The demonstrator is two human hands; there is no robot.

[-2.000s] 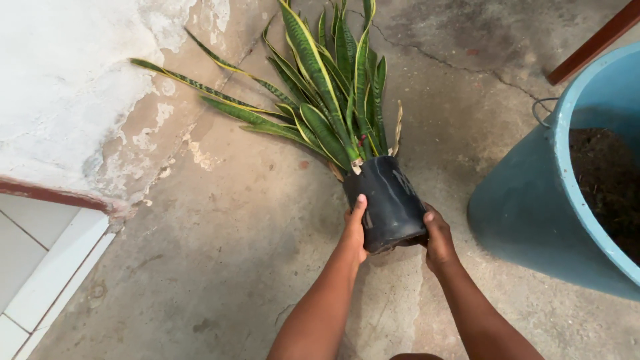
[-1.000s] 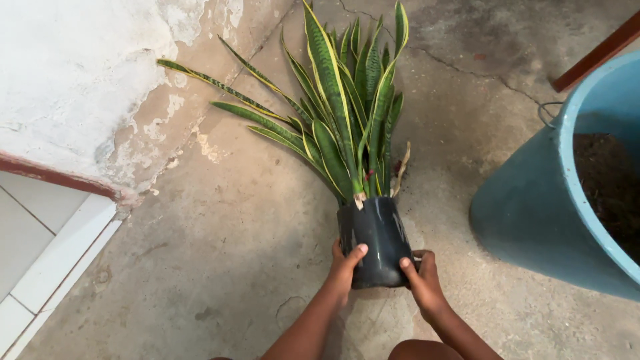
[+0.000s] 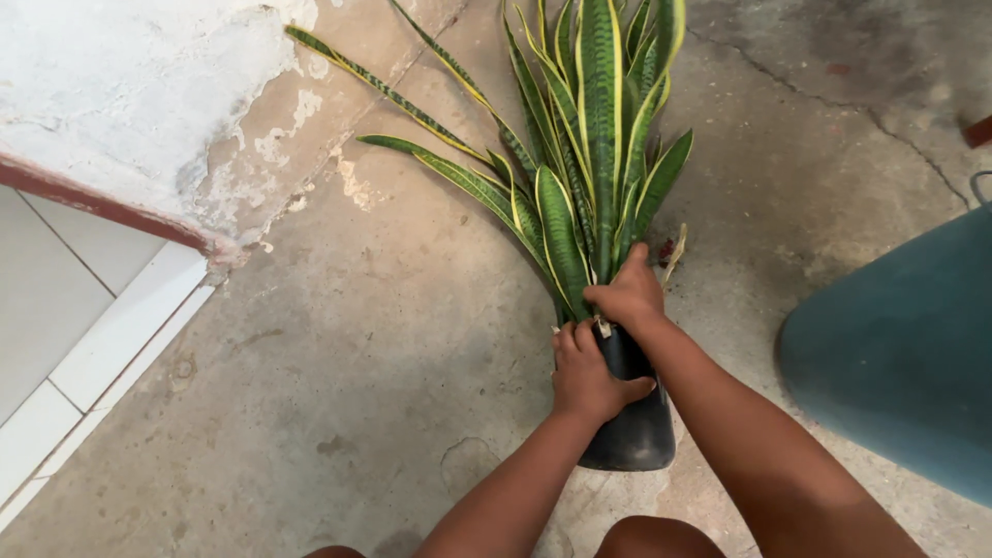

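Note:
A snake plant (image 3: 601, 116) with yellow-edged green leaves grows from a black plastic pot (image 3: 632, 446), its leaves pointing away from me. My left hand (image 3: 593, 380) grips the pot's side near the rim, thumb across the front. At the base of the leaves, my right hand (image 3: 632, 291) is closed around the stems just above the rim; its fingertips are partly hidden by the foliage. A dry, pale leaf (image 3: 676, 252) sticks out just right of that hand.
A large blue-grey tub (image 3: 899, 349) stands at the right, partly out of frame. Cracked concrete floor (image 3: 349, 403) lies under the plant. A peeling white wall (image 3: 139, 85) and a white-tiled step (image 3: 132, 325) are at the left. Part of my knee shows at the bottom.
My right hand has left the lower side of the pot and taken hold of the leaf bases. My left hand has shifted up towards the rim. The tub's soil has gone out of view.

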